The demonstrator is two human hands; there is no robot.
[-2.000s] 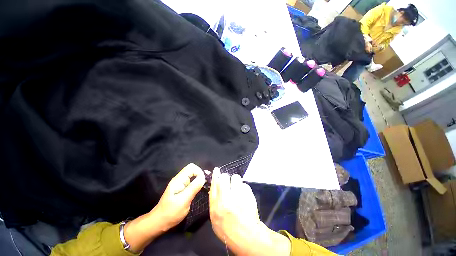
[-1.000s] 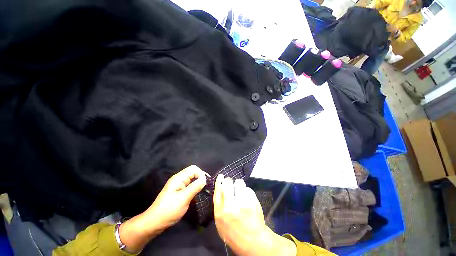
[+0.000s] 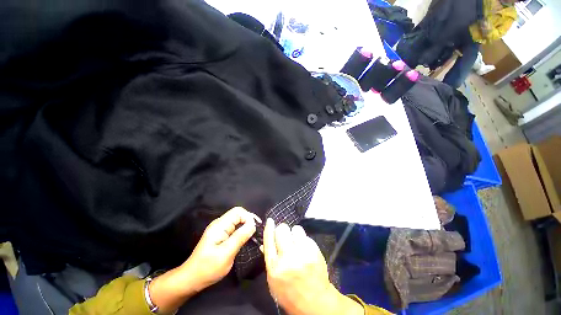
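A large black coat (image 3: 154,123) spreads over the table and lap. Two dark buttons, an upper one (image 3: 312,118) and a lower one (image 3: 310,154), show on its edge. The checked lining (image 3: 289,206) shows where the coat is turned back. My left hand (image 3: 224,243) pinches the coat edge between thumb and forefinger. My right hand (image 3: 295,264) is close beside it, its fingertips bent together at the same edge. A thin thread hangs below my right hand. The needle cannot be made out.
A button dish (image 3: 352,92), black thread spools (image 3: 381,77) with pink ends and a smartphone (image 3: 372,133) are on the white table (image 3: 375,184). Blue crates (image 3: 480,246) with garments stand to the right. Cardboard boxes (image 3: 523,178) and a person in yellow (image 3: 492,24) are beyond.
Since one second ago, my right fingertips have shifted slightly at the coat edge. My left hand still pinches it. The person in the background has changed posture, with dark cloth raised.
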